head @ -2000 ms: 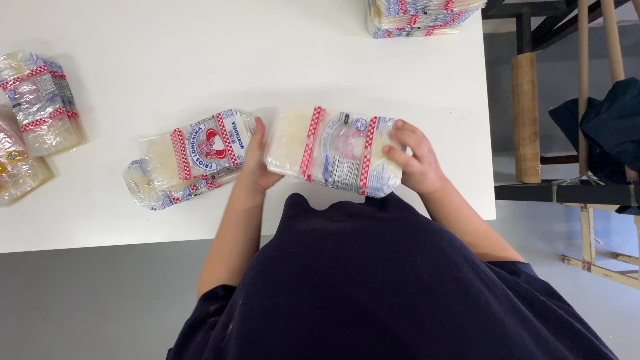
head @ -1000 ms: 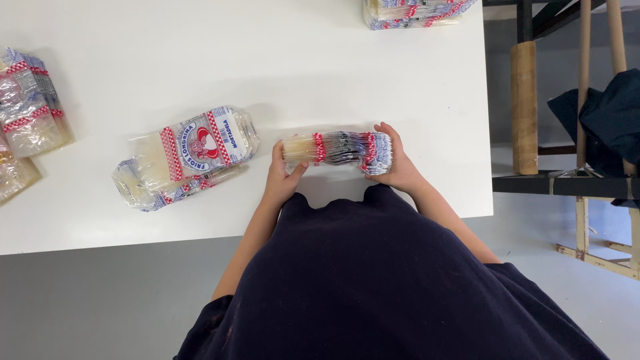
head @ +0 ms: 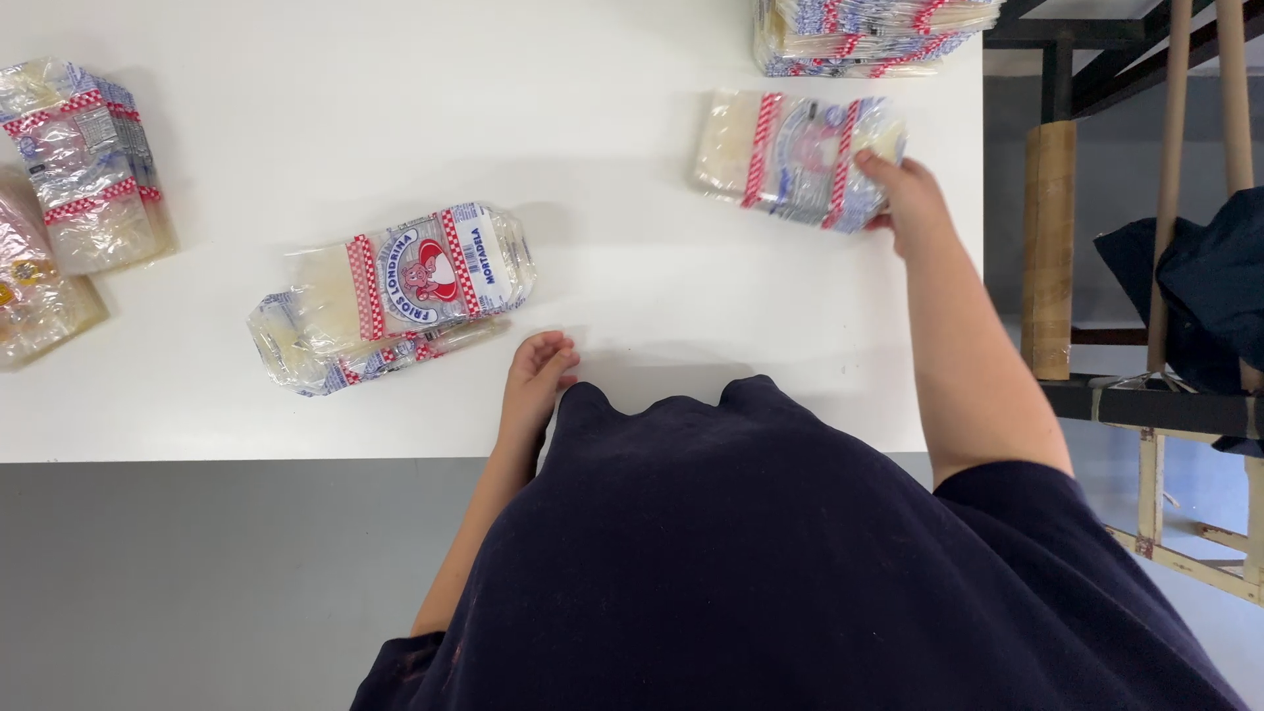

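A bundle of clear printed plastic packaging bags [head: 795, 158] with red checked bands is in my right hand [head: 908, 202], gripped at its right end, just below a taller stack of such bags [head: 869, 38] at the table's far right. My left hand [head: 541, 380] rests near the front edge with its fingers curled and no object visible in it. To its upper left lies a pile of the same bags [head: 415, 286], overlapping at differing angles.
More bags lie at the far left, a printed bundle [head: 84, 163] and a bundle with yellow marks [head: 39, 296]. Beyond the white table's [head: 612, 79] right edge stand a cardboard-coloured post [head: 1049, 247], wooden poles [head: 1170, 178] and dark cloth [head: 1210, 286].
Both hands held the bag bundle in front of my body; now my left hand is off it, and my right hand has carried it away to the upper right, near the stack.
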